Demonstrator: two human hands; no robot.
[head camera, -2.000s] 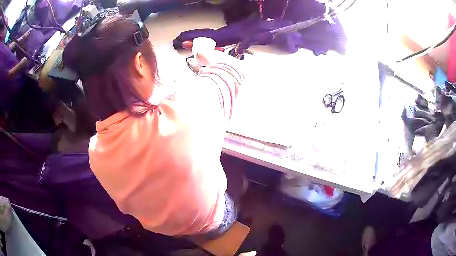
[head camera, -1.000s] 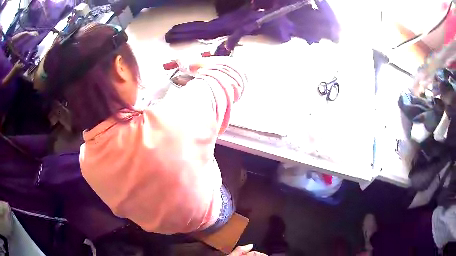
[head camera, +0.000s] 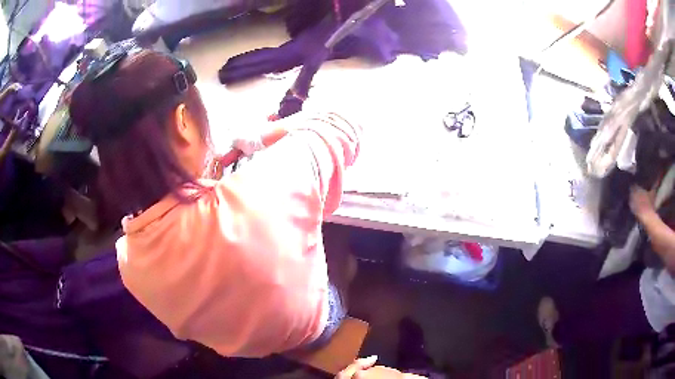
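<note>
My right hand shows at the bottom edge, cut off, beside a brown stool seat; its grip cannot be told. My left hand is not in view. In front of me a seated person in a pink-orange top leans over the white ironing table. That person's gloved hand is on the red-brown handle of an iron, whose rest is hidden by the head and arm. Dark purple cloth lies at the back of the table. Small dark-handled scissors lie on the table right of the arm.
A dark wrapped hose runs over the table. Another person's arm reaches in at the right edge, by dark garments. A white bag with something red sits under the table. Purple cloth heaps lie at the left.
The iron and the seated person's gloved hand have moved left and nearer. More of my right hand shows at the bottom. Another person's arm has appeared at right. The view has shifted slightly.
</note>
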